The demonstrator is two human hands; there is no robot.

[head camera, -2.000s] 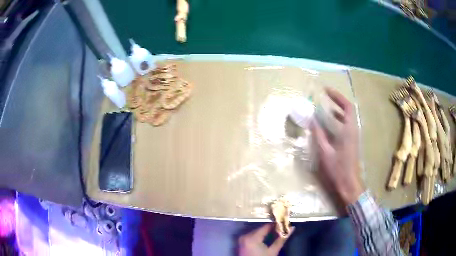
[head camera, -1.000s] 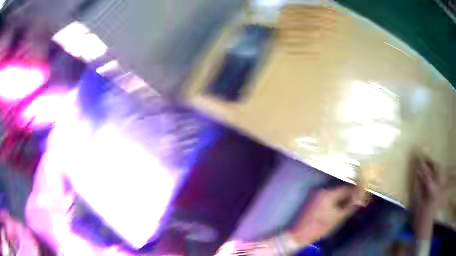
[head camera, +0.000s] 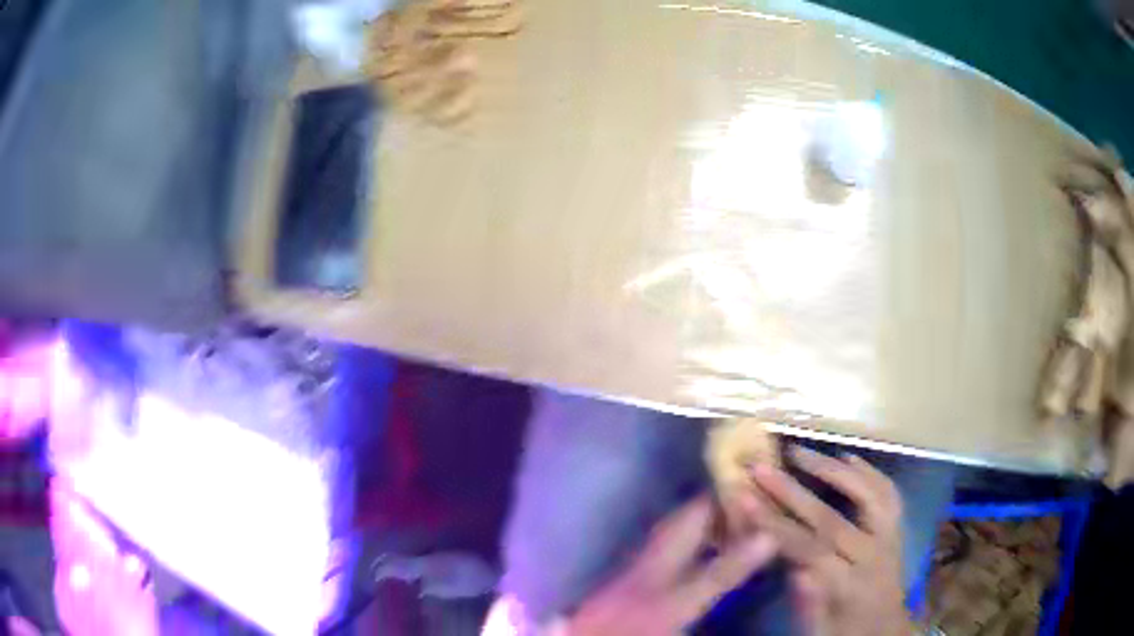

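Note:
A tan piece (head camera: 742, 455), blurred, is held over the lap just below the table's front edge; it looks like the foot end of a figure leg. My left hand (head camera: 684, 565) is around its lower part. My right hand (head camera: 839, 528) touches it from the right with its fingers. Whether a sole is on it cannot be told. The white glue bottle (head camera: 853, 139) stands on the glossy part of the table, away from both hands.
A sole pile (head camera: 435, 62) and a black smartphone (head camera: 326, 189) lie at table left. Tan legs (head camera: 1101, 298) lie at table right. A blue bin (head camera: 1005, 565) of brown parts is lower right. A brightly lit tray (head camera: 199, 472) and pink-lit sleeve (head camera: 93, 547) are lower left.
The view swung left and came back. My right hand has left the glue bottle and come down to the tan piece beside my left hand, below the table edge.

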